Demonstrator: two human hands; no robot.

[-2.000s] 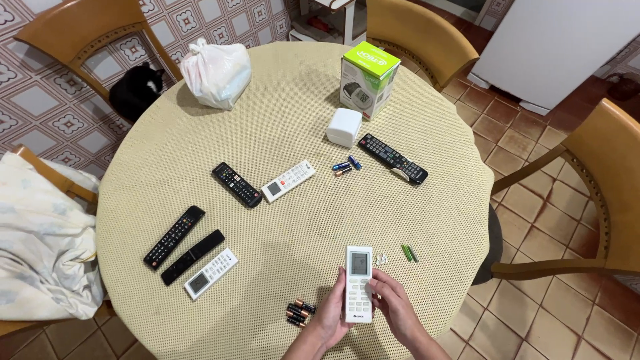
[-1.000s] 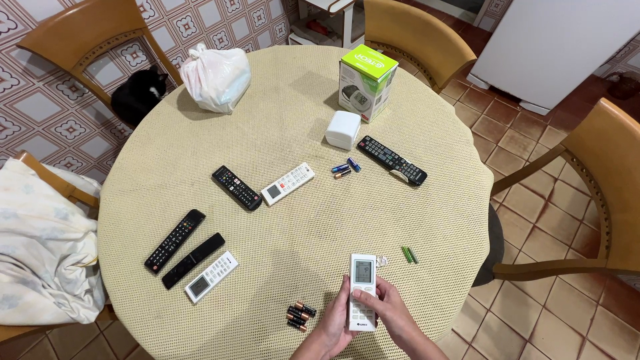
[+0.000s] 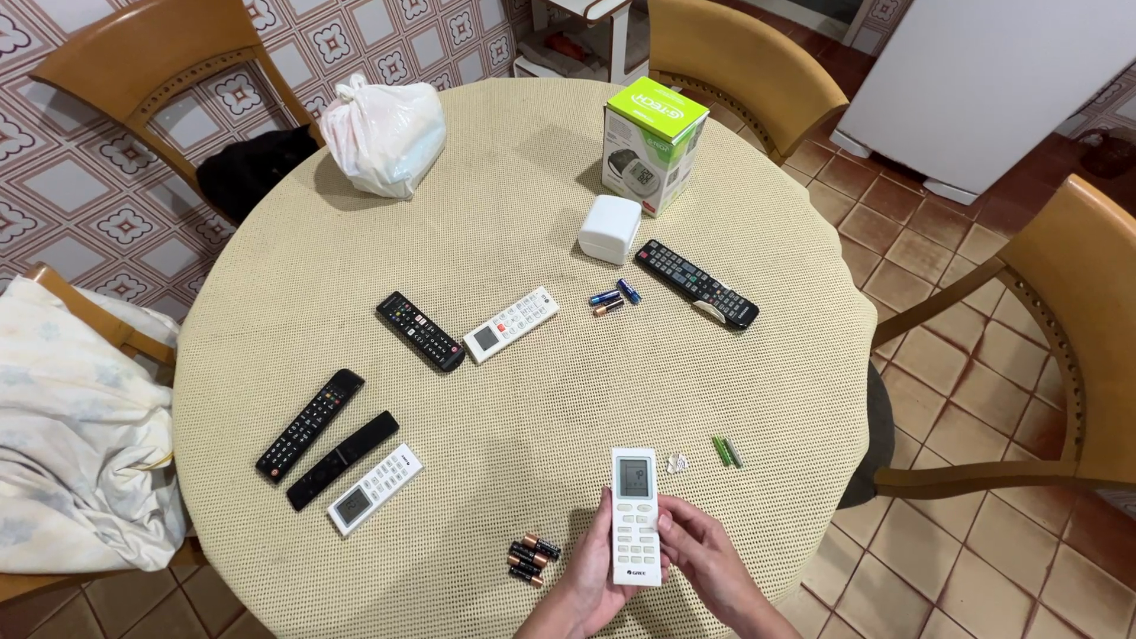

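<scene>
A white Gree air-conditioner remote control point(image 3: 635, 524) is held over the table's near side, its screen lit with dark marks. My left hand point(image 3: 586, 568) grips it from the left and beneath. My right hand point(image 3: 701, 550) holds its right edge, thumb beside the buttons. Several black and copper batteries point(image 3: 532, 559) lie left of my left hand. Beyond my right hand are two green batteries point(image 3: 727, 451) and small crumpled white pieces point(image 3: 677, 463). Farther off, a white LG remote point(image 3: 511, 325) touches or nearly touches a black remote point(image 3: 420, 331).
At left lie two black remotes point(image 3: 311, 425) point(image 3: 343, 460) and a white remote point(image 3: 374, 490). Toward the back are blue batteries point(image 3: 616, 295), a black remote point(image 3: 697, 283), a white case point(image 3: 610, 229), a G-Tech box point(image 3: 656, 146) and a tied plastic bag point(image 3: 383, 135). Chairs surround the round table.
My right thumb was over the remote's buttons one second ago; now it rests at the right edge. The black cat on the far-left chair has changed its posture.
</scene>
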